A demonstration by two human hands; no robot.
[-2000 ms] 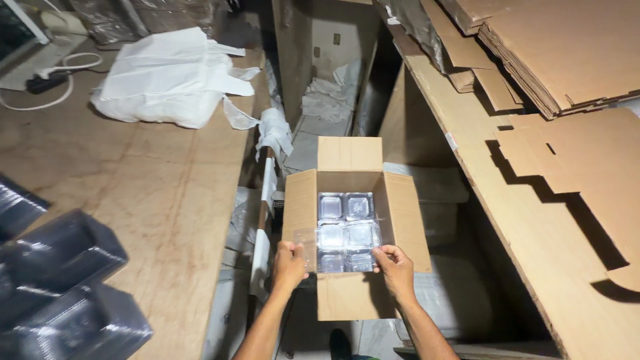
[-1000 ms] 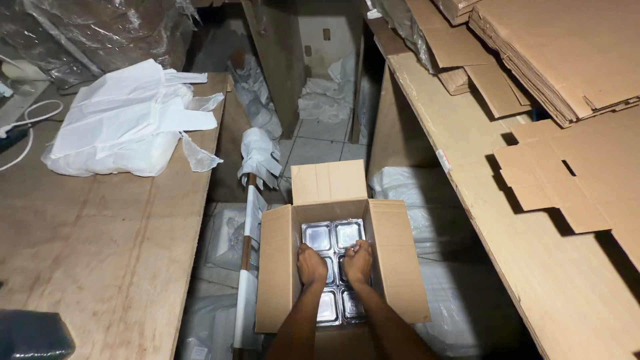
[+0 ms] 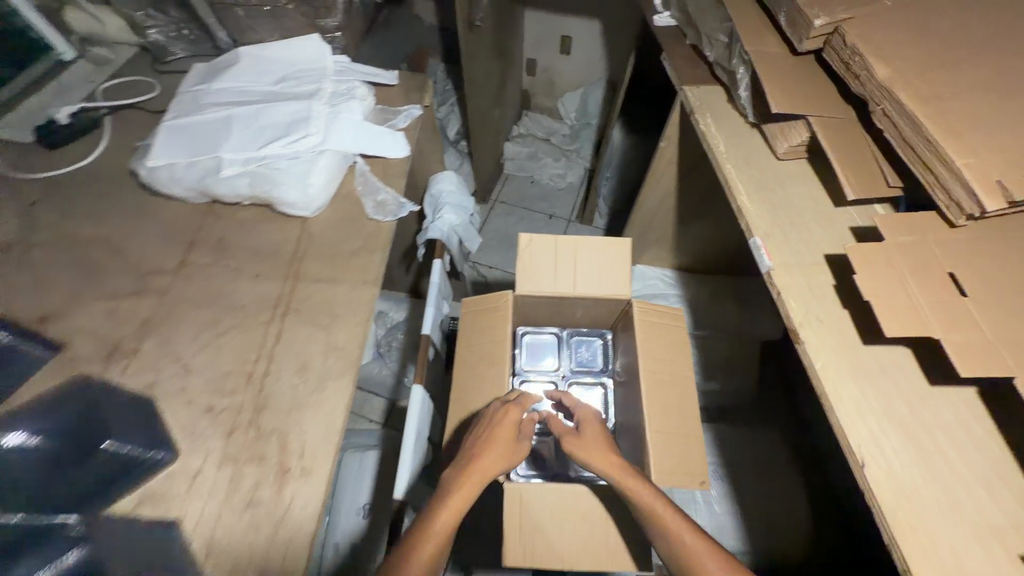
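An open cardboard box stands between two wooden tables with its flaps folded outward. Clear plastic containers fill its inside in rows of two. My left hand is over the left side of the containers, fingers bent. Close beside it, my right hand reaches over the middle and right ones, thumb and fingers apart. The fingertips of both hands nearly meet above the middle row. Whether they touch the plastic is not clear, and nothing is plainly held.
White plastic bags lie on the left wooden table, with black plastic-wrapped packs at its near edge. Flattened cardboard is stacked on the right table. A paper-wrapped bar stands left of the box.
Two seconds ago my hands were at the near edge of the containers; a second ago they pressed down inside the box. Now they are raised closer together, with fingers spread.
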